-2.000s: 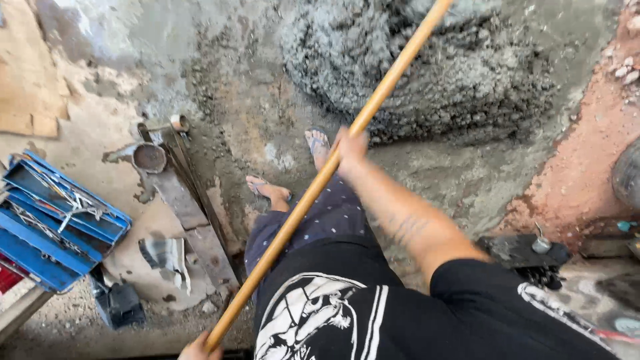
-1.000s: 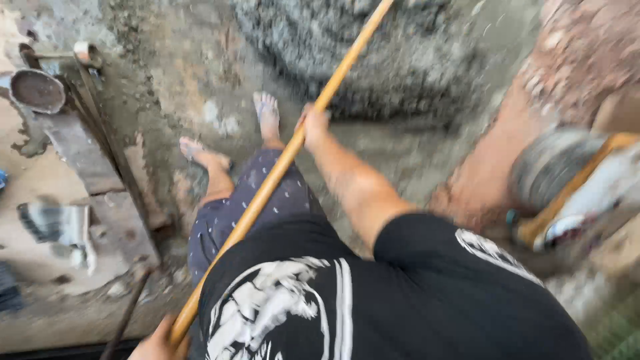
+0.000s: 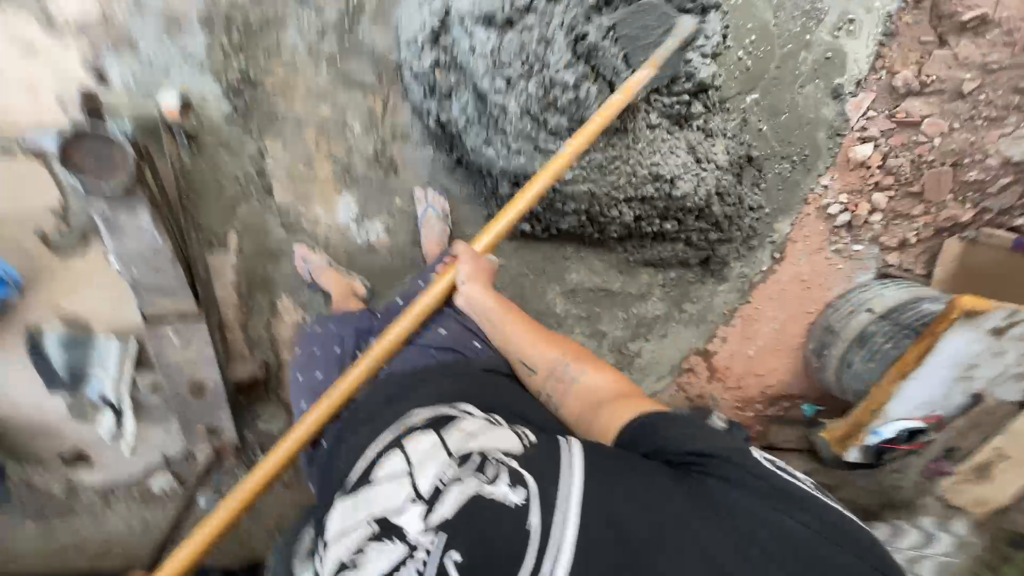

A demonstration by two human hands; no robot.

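My right hand [image 3: 474,276] is closed around the long wooden handle [image 3: 384,344] of what looks like a hoe. The handle slants from the lower left corner to the upper right, passing over my shorts. Its grey blade [image 3: 646,34] lies against the top of a heap of wet grey concrete or mortar [image 3: 552,104], and part of that blade is hidden. Beyond the lower left edge, where the handle leaves the frame, my left hand does not show clearly. My feet, in flip-flops, stand on the wet floor to the left of the heap.
At left lie a metal plank [image 3: 180,360], long bars and a round cup-like piece [image 3: 98,160], with a crumpled cloth [image 3: 88,384] beside them. Reddish rubble [image 3: 932,152] borders the wet floor at right. Nearer me are a ribbed round container [image 3: 876,332] and an orange-edged white object [image 3: 952,384].
The blade has come into view on the heap; earlier only the handle showed. My left hand, holding the handle's lower end before, has left clear view. My right hand still grips it.
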